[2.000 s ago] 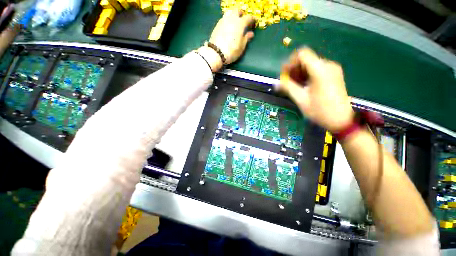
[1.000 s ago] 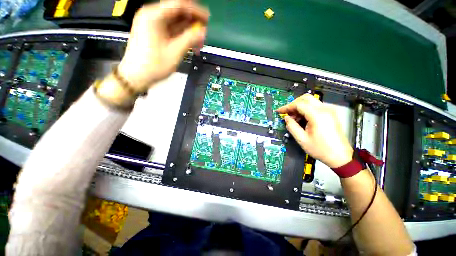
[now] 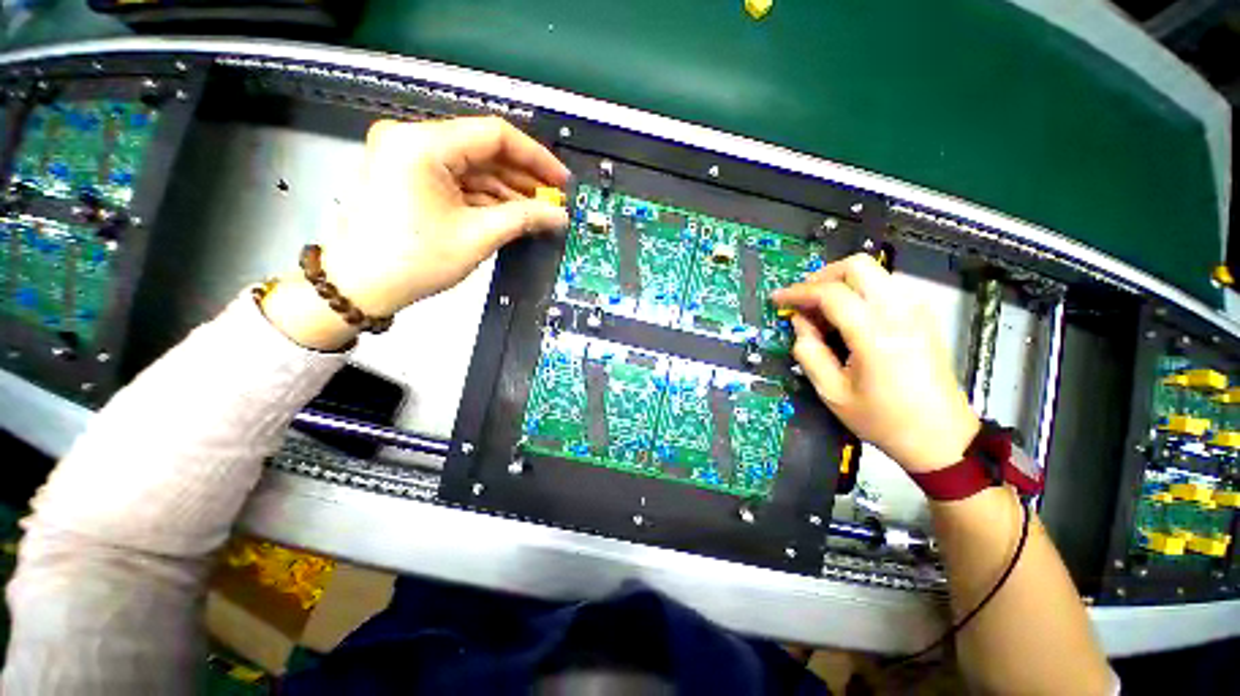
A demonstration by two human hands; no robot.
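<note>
A black carrier [image 3: 619, 513] lies on the conveyor in front of me and frames several green circuit boards [image 3: 639, 408] with small blue and white parts. My left hand [image 3: 449, 211] pinches a small yellow capacitor [image 3: 549, 197] at the upper left edge of the boards. My right hand [image 3: 877, 360] is at the right edge of the upper right board, with a small yellow capacitor [image 3: 785, 313] between its fingertips, mostly hidden. Whether that capacitor touches the board cannot be told.
Silver conveyor rails [image 3: 544, 571] run along both sides. Another carrier with boards [image 3: 68, 218] is at left; one with yellow capacitors [image 3: 1197, 494] is at right. A metal shaft [image 3: 985, 340] crosses the line. A cardboard box [image 3: 347, 605] is below. One yellow capacitor [image 3: 758, 7] lies on the green top [image 3: 816, 89].
Since the previous frame, my left hand has come down from above the rail to the boards' upper left edge with its capacitor. My right hand has stayed at the right board edge.
</note>
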